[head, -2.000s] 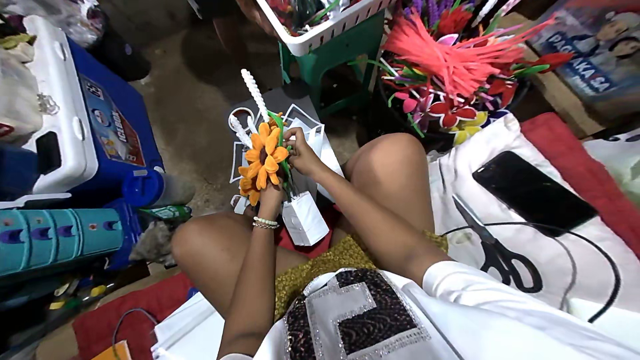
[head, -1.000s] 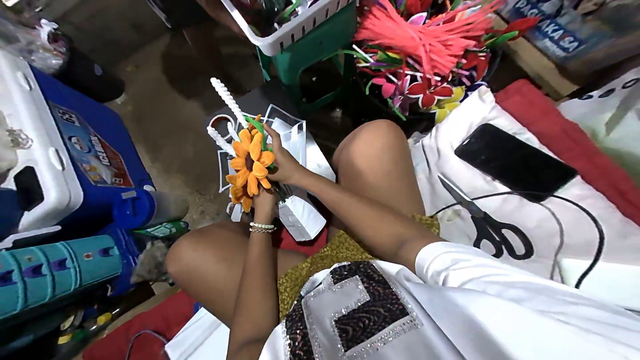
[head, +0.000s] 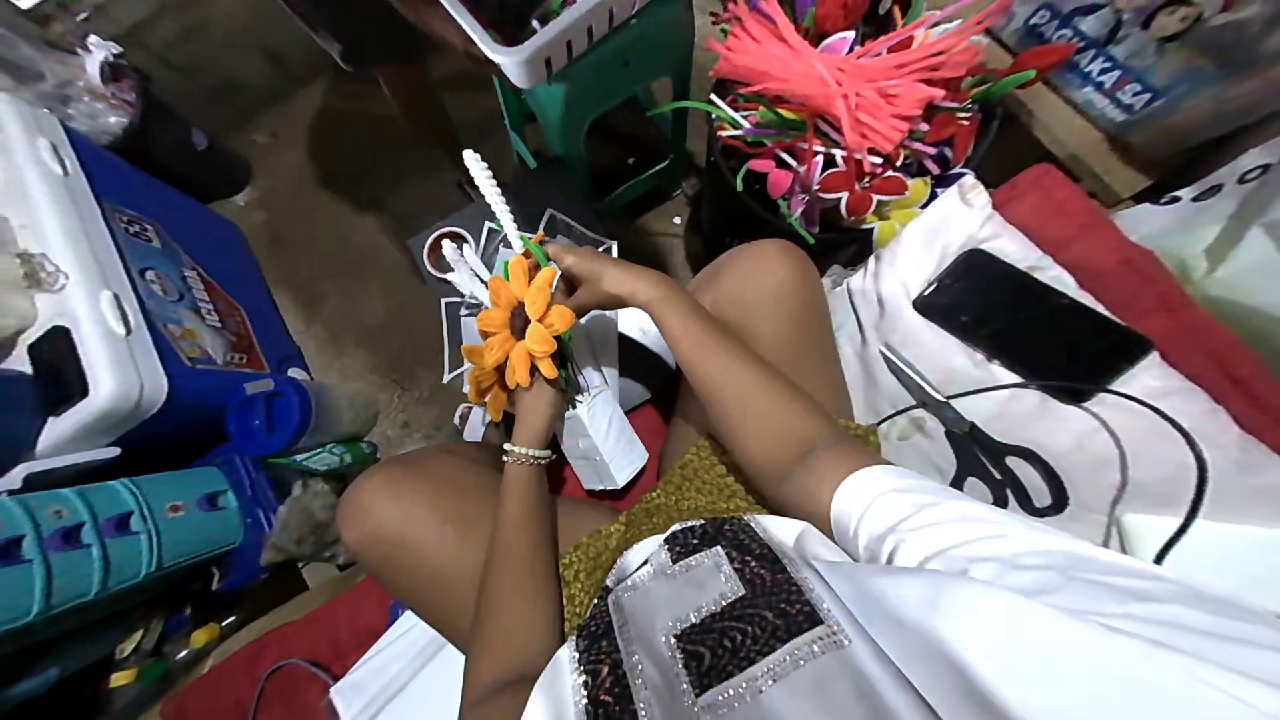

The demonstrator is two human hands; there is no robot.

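Note:
Orange pipe-cleaner flowers (head: 518, 322) with a brown centre stand in a small bunch between my hands. My left hand (head: 540, 405), below them, is closed round the bunch, partly hidden by the petals. My right hand (head: 590, 278) is at the upper right of the flowers, its fingers bent beside the green stems; its fingertips are hidden. White fuzzy pipe-cleaner stalks (head: 490, 198) rise from the bunch. Under my hands a white paper box (head: 603, 440) sits between my legs, and white-edged sheets (head: 598, 350) lie behind it.
Scissors (head: 960, 430) and a black phone (head: 1035, 318) lie on white cloth at right, with a cable (head: 1190, 450) across it. Pipe-cleaner flowers fill a dark tub (head: 730, 210). A green stool (head: 610, 110) carries a white basket (head: 545, 60). A blue cooler (head: 190, 260) and teal drawers (head: 130, 540) stand at left.
The flower bunch stays between my hands. Its front flower faces the camera more fully than two seconds ago. Otherwise my hands have shifted only slightly.

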